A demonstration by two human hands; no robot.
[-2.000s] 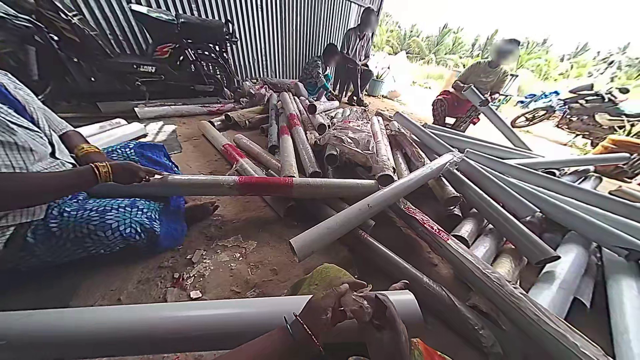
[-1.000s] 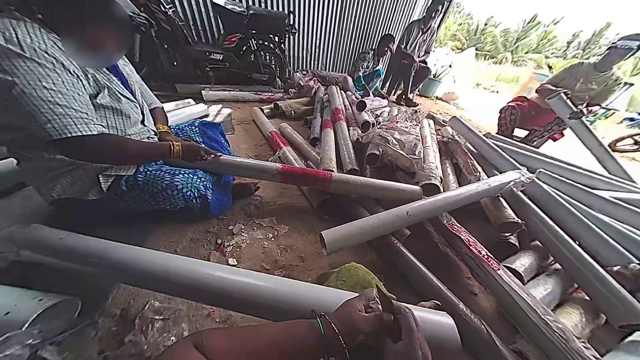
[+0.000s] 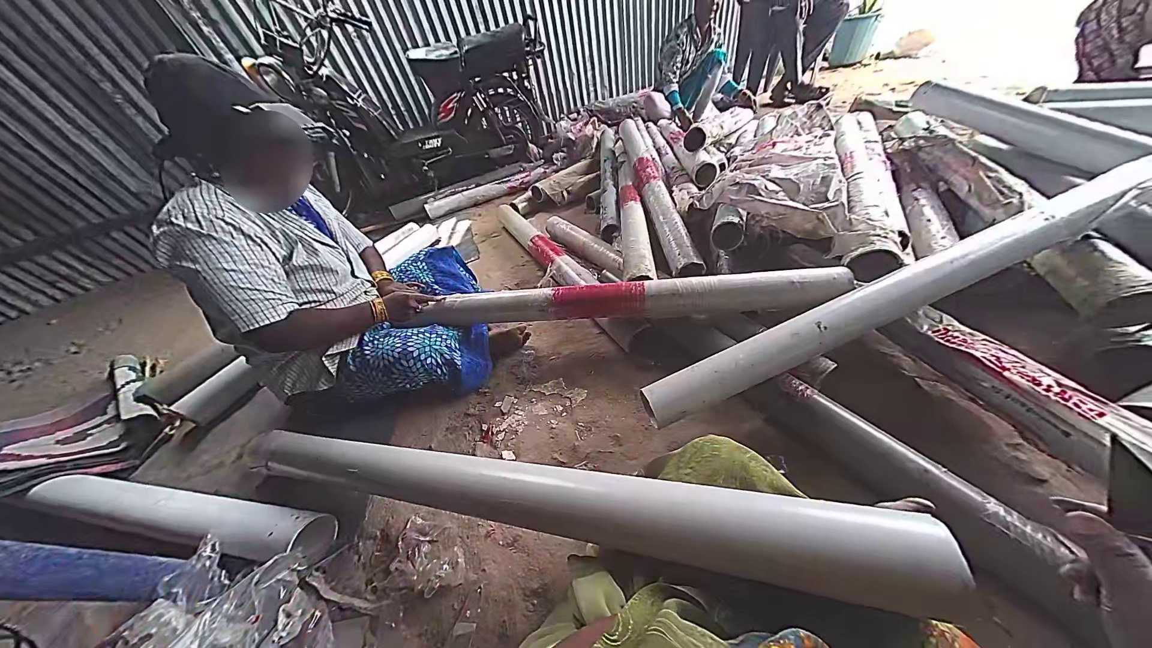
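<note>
A thick grey plastic pipe [image 3: 630,517] lies across the foreground, over the patterned yellow-green cloth [image 3: 720,463] at my lap. What seem to be fingertips of my left hand [image 3: 909,505] show at the pipe's far edge near its right end; the rest is hidden, so its grip cannot be told. At the lower right edge is my right hand [image 3: 1102,571], partly cut off, by a dark film-covered pipe [image 3: 954,508]; whether it touches that pipe is unclear. A seated person [image 3: 279,279] at the left holds a long pipe with a red band [image 3: 684,298].
A bare grey pipe [image 3: 810,333] slants across the right. Many wrapped pipes [image 3: 666,198] are heaped behind. Clear plastic film [image 3: 252,603] and a short pipe [image 3: 180,513] lie lower left. Motorcycles [image 3: 477,117] stand by the corrugated metal wall [image 3: 594,54]; other people are beyond.
My hands, together over the near pipe's right end earlier, are now apart, with my right hand at the right edge. The view has swung left.
</note>
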